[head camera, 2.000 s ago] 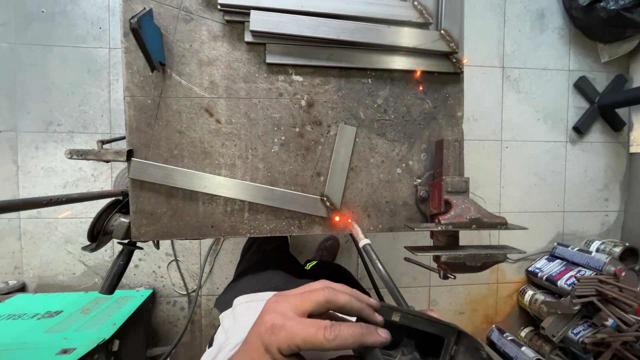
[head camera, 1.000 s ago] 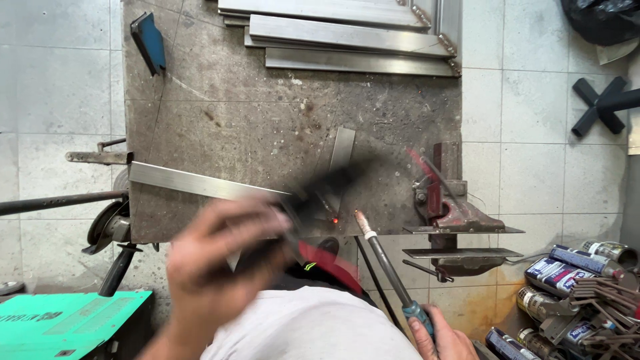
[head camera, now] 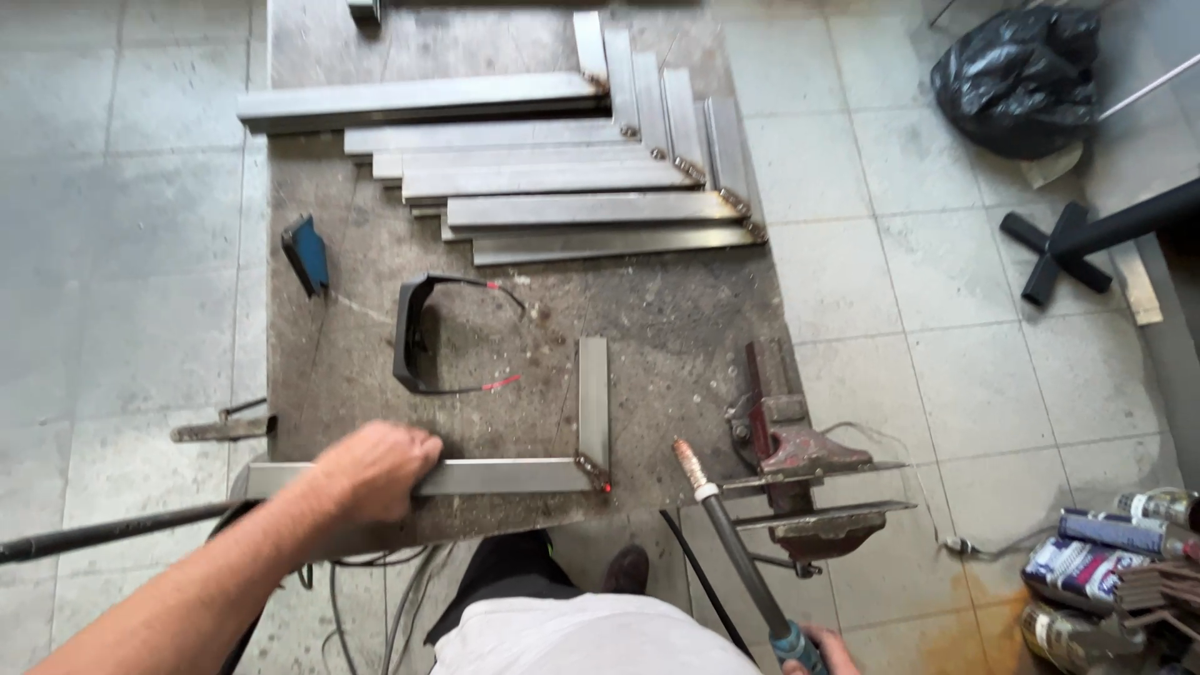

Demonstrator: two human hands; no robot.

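Note:
My left hand [head camera: 389, 469] grips the long leg of an L-shaped steel tube piece [head camera: 511, 475] along the bench's front edge. Its short leg [head camera: 593, 394] points away from me, and a small spot glows red at the welded corner [head camera: 594, 472]. My right hand [head camera: 820, 653], partly cut off by the lower frame edge, holds the blue handle of a welding torch [head camera: 741, 548]; the torch's nozzle is right of the corner, apart from it. Dark welding glasses [head camera: 409, 333] with red-marked temples lie on the bench behind my left hand.
Several welded L-shaped steel tubes [head camera: 553, 176] lie nested at the back of the bench [head camera: 656, 309]. A blue magnetic welding square [head camera: 306, 255] rests at the left. A bench vise [head camera: 806, 455] is fixed at the right edge. Cans [head camera: 1078, 567] and a black bag [head camera: 1017, 84] stand right.
The dark glasses, blurred near my left hand a second ago, now lie on the bench. My left hand has taken hold of the steel piece, which lies straighter along the edge. The view has shifted.

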